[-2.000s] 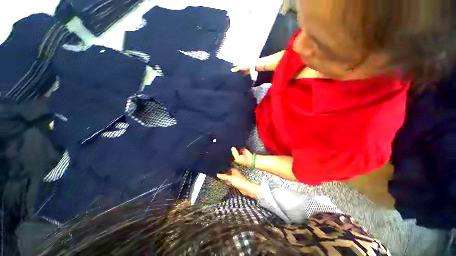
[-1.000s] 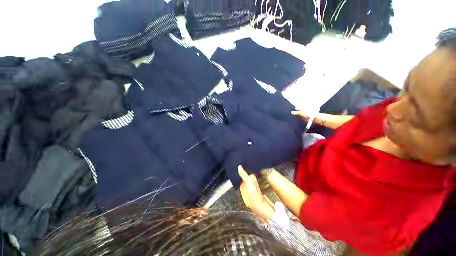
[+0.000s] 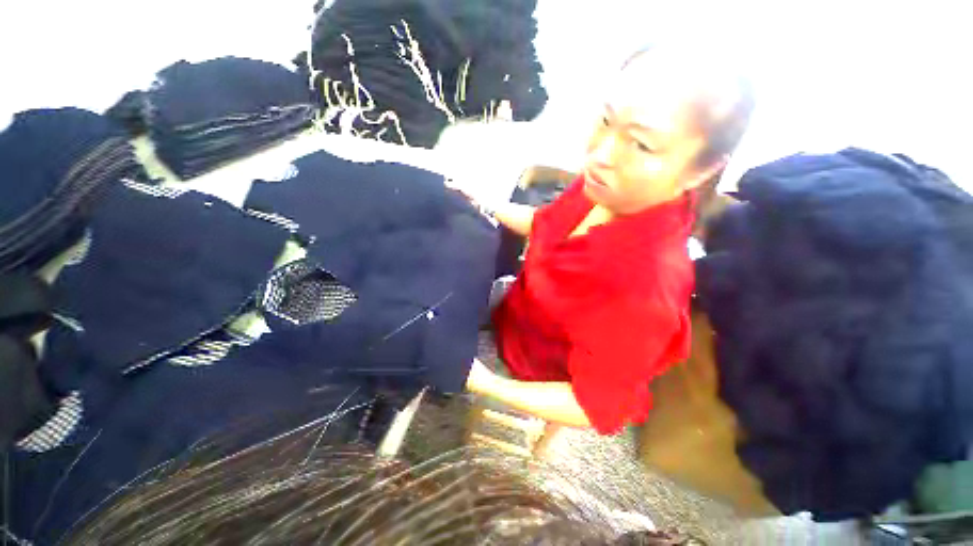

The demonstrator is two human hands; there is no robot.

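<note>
Several navy garments lie flat and overlapping on the white-topped table. One lies at the centre, one at the left, and one along the near edge. Black-and-white checked trim shows at their openings. A small checked piece lies between them; whether it is lining or a separate cloth I cannot tell. A co-worker in red has one hand near the centre garment's right edge and the other by its lower right corner. Neither of my hands can be made out; hair covers the lower edge of the view.
Striped-edged stacks of navy garments lie at the back left. A black heap with white strings is behind them. A large navy heap stands at the right beside a brown carton. Dark cloth lies at the left edge.
My view has turned to the right since one second ago. My right hand, in a grey sleeve near the centre garment's lower corner before, no longer shows. The co-worker's head is now raised.
</note>
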